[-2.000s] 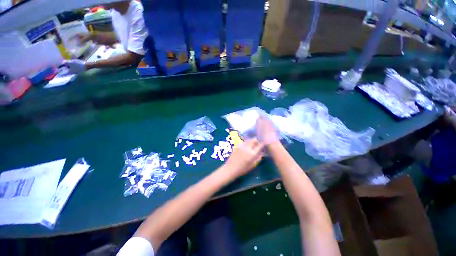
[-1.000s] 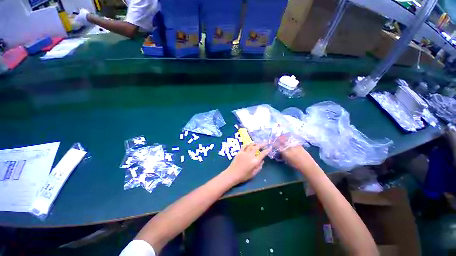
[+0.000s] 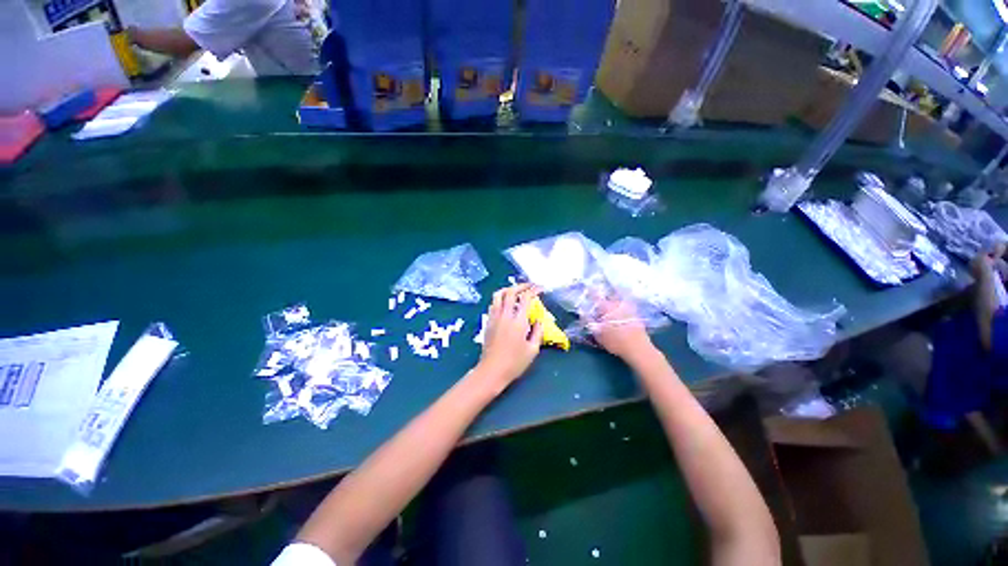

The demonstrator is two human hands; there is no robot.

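My left hand [image 3: 511, 335] lies over the small white parts, its fingers against a yellow-handled tool [image 3: 547, 326], perhaps a utility knife; whether it grips it cannot be told. My right hand [image 3: 619, 326] is at the front edge of a large clear bag with white contents [image 3: 564, 261], its fingertips partly hidden by the film. Loose small white parts [image 3: 433, 336] lie left of my left hand. A heap of filled small bags [image 3: 321, 369] lies further left. A flat clear bag [image 3: 444, 273] lies behind the loose parts.
A crumpled clear bag [image 3: 741, 304] lies at right. A printed sheet [image 3: 50, 387] and long bagged item [image 3: 119, 404] lie at left. A bagged white unit [image 3: 630, 184] and blue cartons [image 3: 473, 61] stand behind. An open cardboard box [image 3: 829, 481] is below right. Other people are at both sides.
My left hand has shifted left, showing more of the yellow tool, which now lies at a changed angle. My right hand has moved slightly left along the bag. The whole view has shifted slightly.
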